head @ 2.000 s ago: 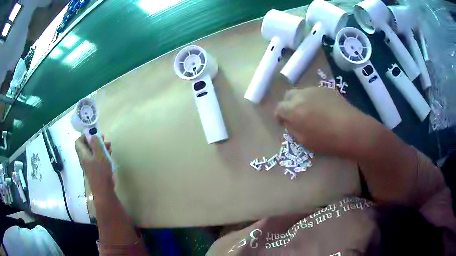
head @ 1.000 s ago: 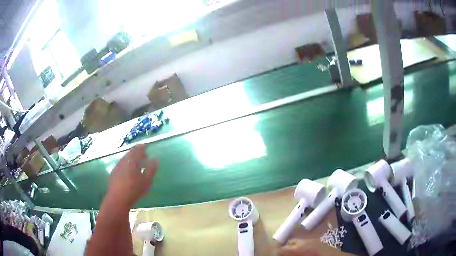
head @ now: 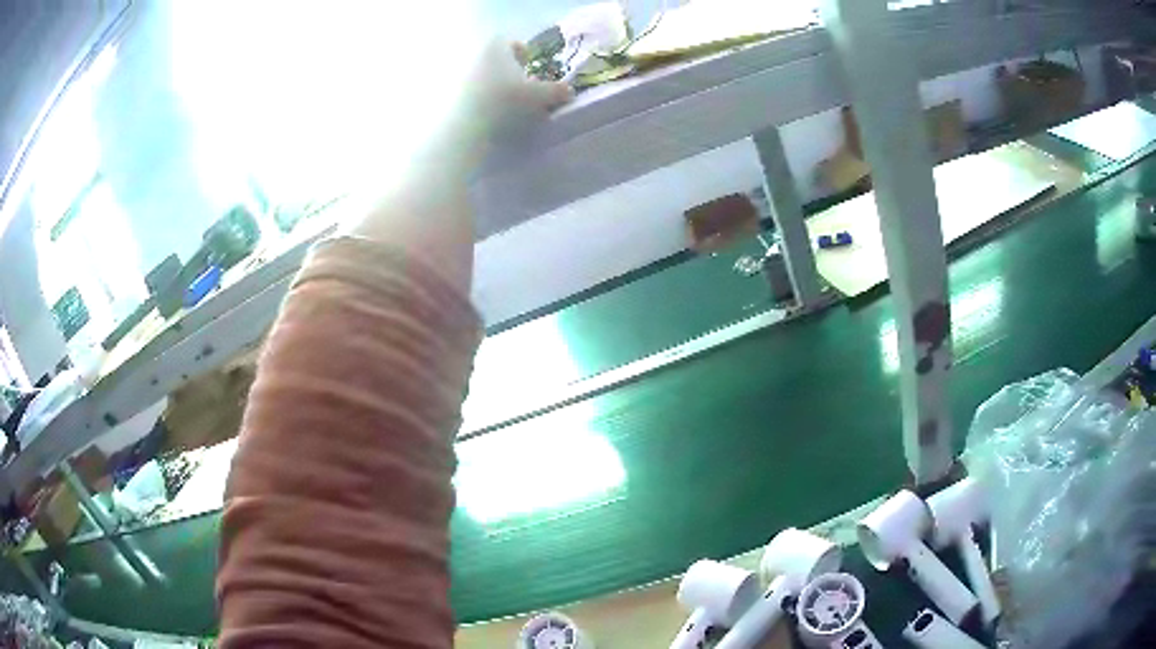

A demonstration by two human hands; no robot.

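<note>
My left arm, in an orange-brown sleeve, reaches up to the overhead shelf (head: 710, 89). My left hand (head: 513, 89) is at the shelf edge beside small unclear items (head: 558, 53). Glare washes out much of the hand, so I cannot tell whether it holds anything. My right hand is not in view. White handheld fans lie at the bottom edge: one round grille (head: 553, 631) at the centre, another grille (head: 832, 604) at the right, and several heads beside it, partly cut off. A loose white handle cover (head: 941, 629) lies right of them.
A shiny green conveyor belt (head: 710, 431) runs across behind the board. A white upright post (head: 906, 254) stands at the right. A crinkled clear plastic bag (head: 1065, 507) lies at the far right. Brown boxes and a board with small blue items (head: 834, 240) are beyond the belt.
My left hand has risen from above the belt to the overhead shelf. The view has tilted up, so the fans sit lower and my right hand and the button pile have left the picture.
</note>
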